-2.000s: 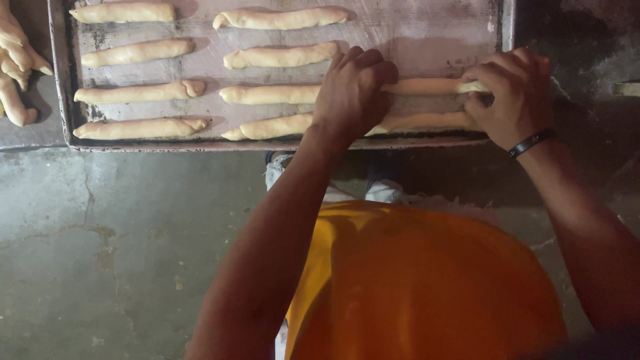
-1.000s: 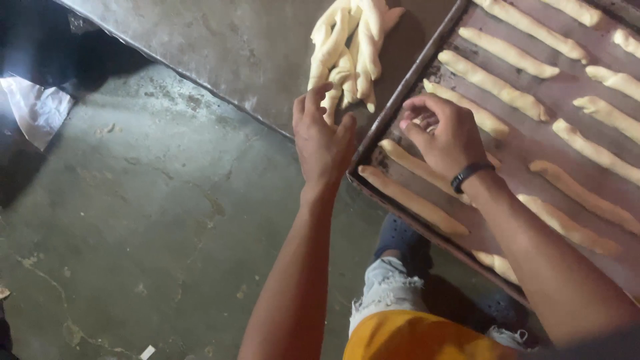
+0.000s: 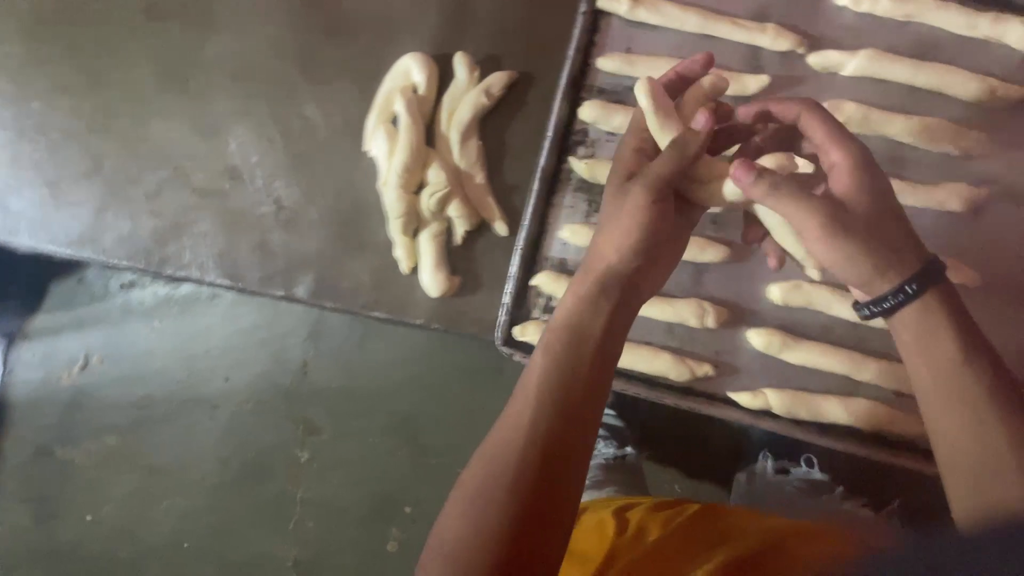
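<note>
Above a metal baking tray [image 3: 512, 272], my left hand [image 3: 652, 176] holds pale dough strips, one crossing its fingers and palm. Close beside it on the right, my right hand [image 3: 832, 192] grips dough strips [image 3: 780, 232] between thumb and fingers, and one end hangs below the palm. Rows of long dough sticks [image 3: 840, 408] lie on the tray beneath both hands. A dark wristband bearing writing is on my right wrist. Left of the tray, a loose pile of dough strips [image 3: 408, 176] rests on the metal tabletop.
The grey metal table [image 3: 200, 144] extends left of the tray, its front edge running across the view. Below it is the worn floor [image 3: 200, 424]. My orange shirt and ripped jeans show at the bottom, under the tray's near edge.
Two seconds ago both hands were on a dough stick on the tray; one second ago they were near the tray's left edge. Now they hold dough strips above the tray. The view has turned.
</note>
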